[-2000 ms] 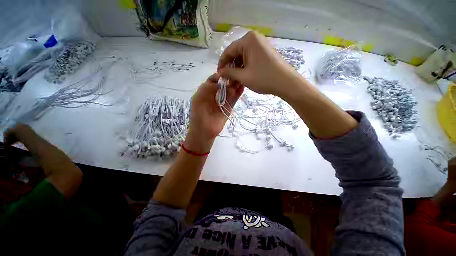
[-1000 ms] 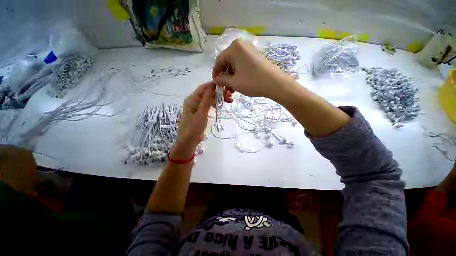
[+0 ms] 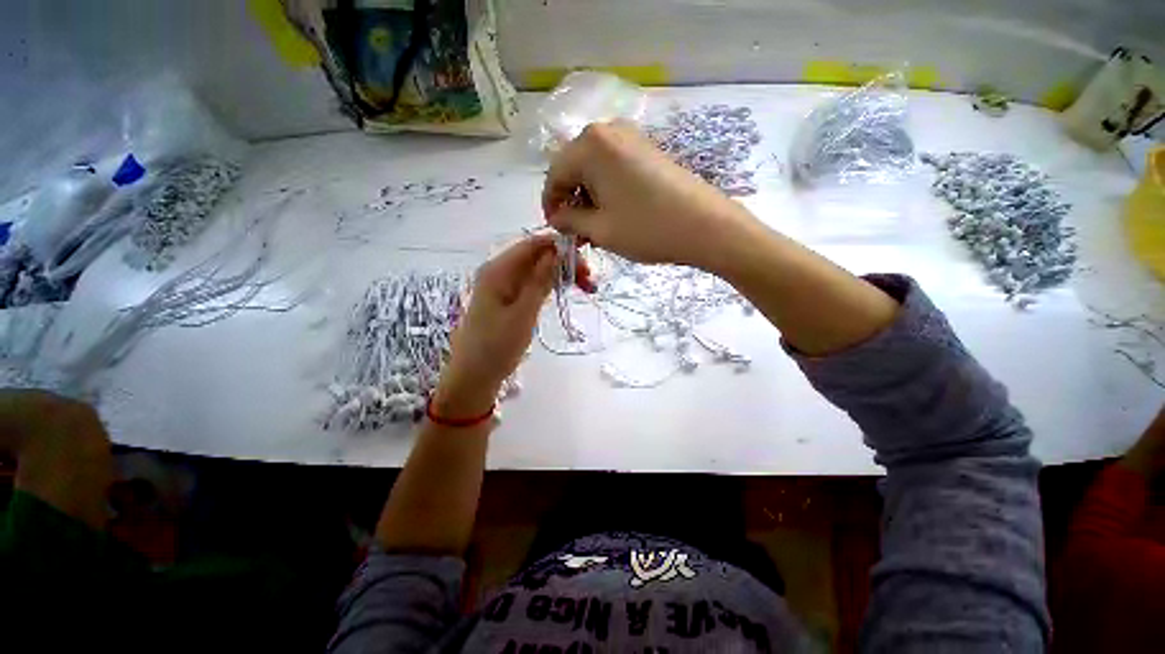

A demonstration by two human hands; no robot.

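Note:
My left hand (image 3: pixel 509 291) and my right hand (image 3: pixel 616 189) meet above the middle of the table. Their fingertips pinch a small folded white cord bundle (image 3: pixel 566 271), with thin ends hanging below it. The fingers partly hide the top of the bundle. Loose tangled white cords (image 3: pixel 664 313) lie behind and to the right of my left hand. A dense pile of white bundles (image 3: pixel 399 339) lies just left of my left wrist, its white knobs toward the table's front edge.
Clear bags stand at the back centre (image 3: pixel 588 105) and back right (image 3: pixel 853 134). Grey-white heaps lie at back centre (image 3: pixel 710 143) and right (image 3: pixel 1007 224). Long cords (image 3: pixel 192 275) spread at left. A printed bag (image 3: pixel 415 64) is behind. People's arms show at both sides.
Both hands have moved lower and slightly left, still holding the white bundle; its thin ends now hang down below the fingers. The neighbour's arm at left has shifted lower.

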